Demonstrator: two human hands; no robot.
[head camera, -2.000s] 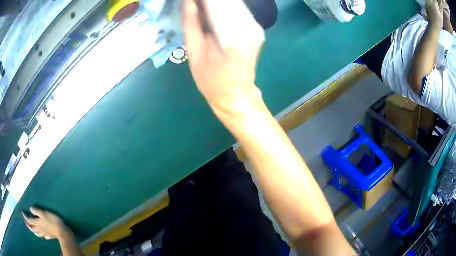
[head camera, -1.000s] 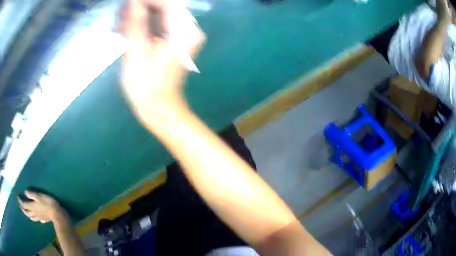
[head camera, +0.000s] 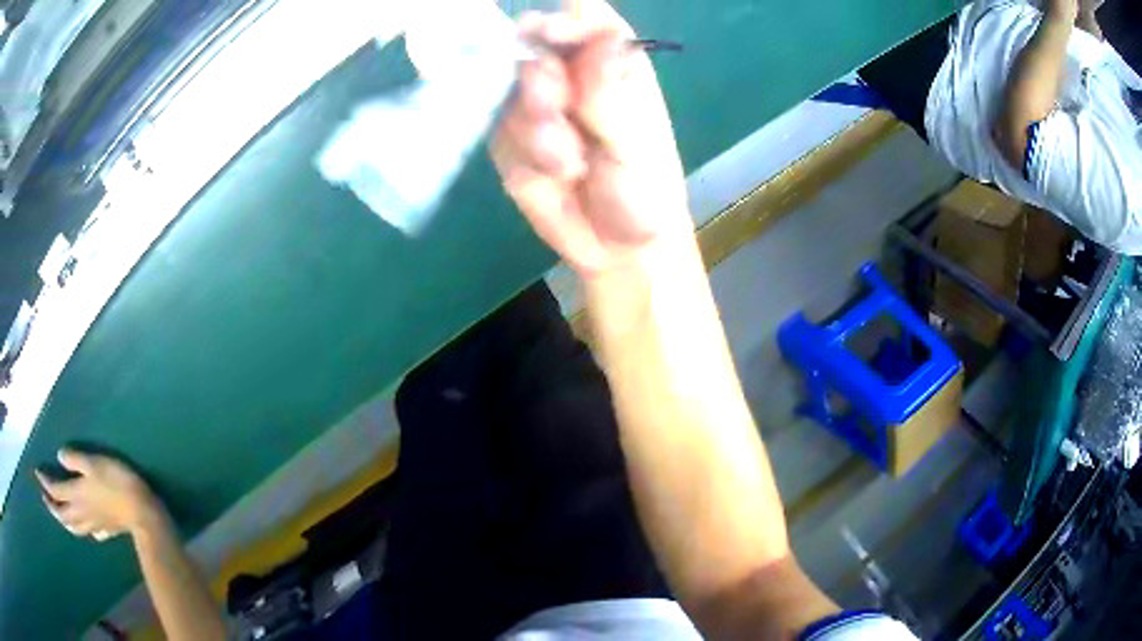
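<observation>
My right hand is raised above the green worktop with its palm and curled fingers showing. It holds a crumpled white cloth, which hangs out to the left of the fingers and is blurred. A thin dark tip, perhaps of tweezers, sticks out on the right side of the same hand. My left hand rests on the worktop at the lower left, small in view, with its fingers apart and nothing seen in it.
A white rail curves along the worktop's far side, with metal equipment behind it. A person in a white shirt is at the upper right. A blue stool and cardboard boxes stand on the grey floor to the right.
My right hand has moved back rightward and turned its palm into view, with the white cloth now hanging from it. My left hand has hardly moved. The small can has left the view.
</observation>
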